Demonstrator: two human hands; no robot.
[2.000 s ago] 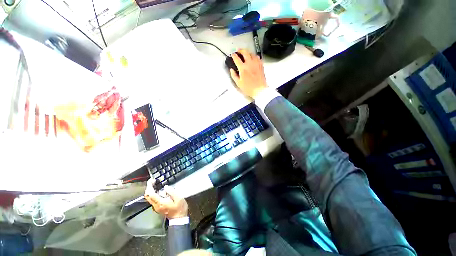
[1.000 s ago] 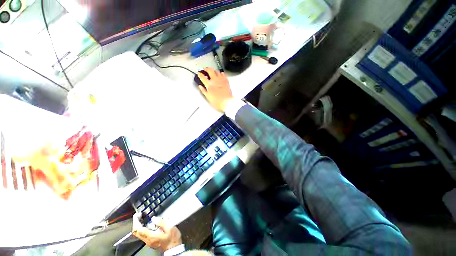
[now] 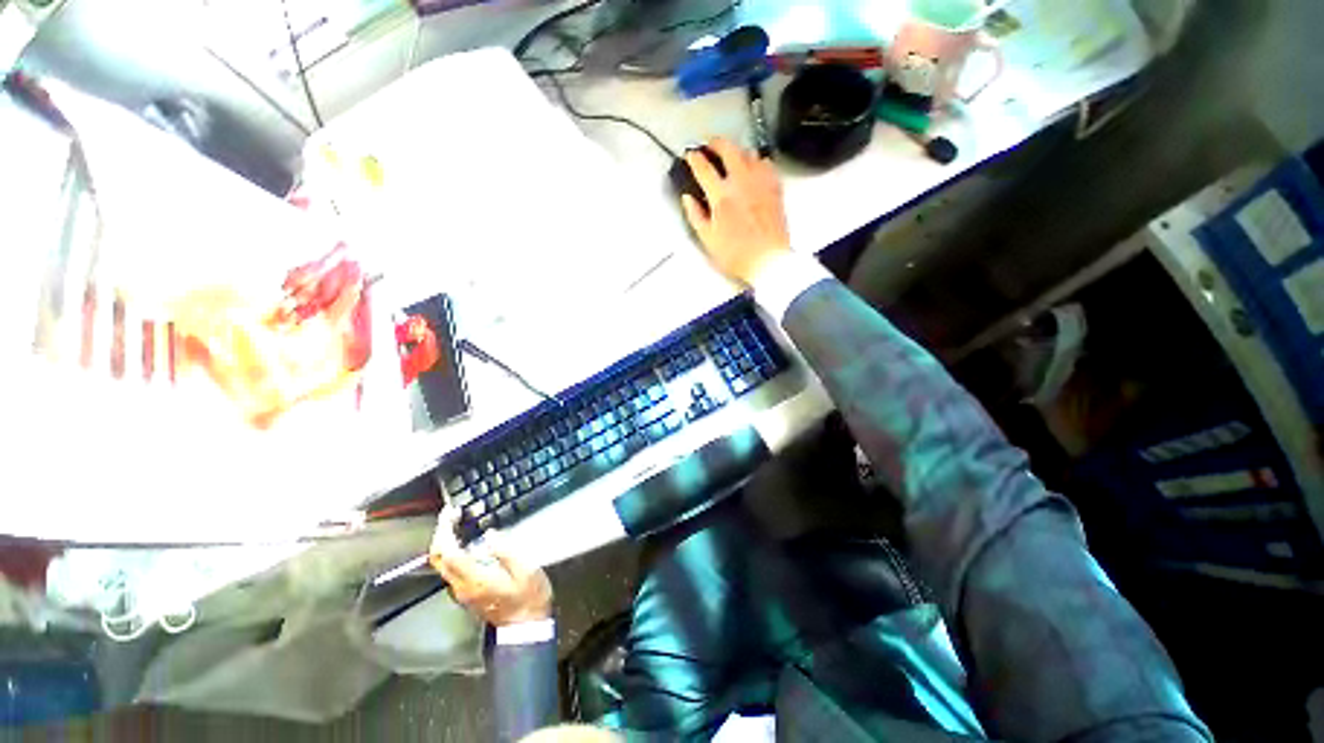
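Observation:
My right hand (image 3: 741,211) lies over a black wired mouse (image 3: 700,177) on the desk, fingers resting on it. My left hand (image 3: 491,578) is at the left end of the black keyboard (image 3: 610,414), by its lower left corner; the fingertips are partly blurred, so whether they press a key is unclear. A short black pad (image 3: 691,481) lies in front of the keyboard. A black smartphone (image 3: 433,360) with a red picture lies left of the keyboard, a thin black cable beside it.
A round black cup (image 3: 826,116), a pale pink mug (image 3: 931,61), a blue object (image 3: 723,61) and a dark pen (image 3: 761,113) stand or lie beyond the mouse. Overexposed white papers (image 3: 479,189) cover the desk centre. A red-orange printed patch (image 3: 298,341) is at left. Blue binders (image 3: 1285,261) are at right.
The view swung away and back, shifting everything in the picture. My right hand stays on the mouse and my left hand stays at the keyboard's left end.

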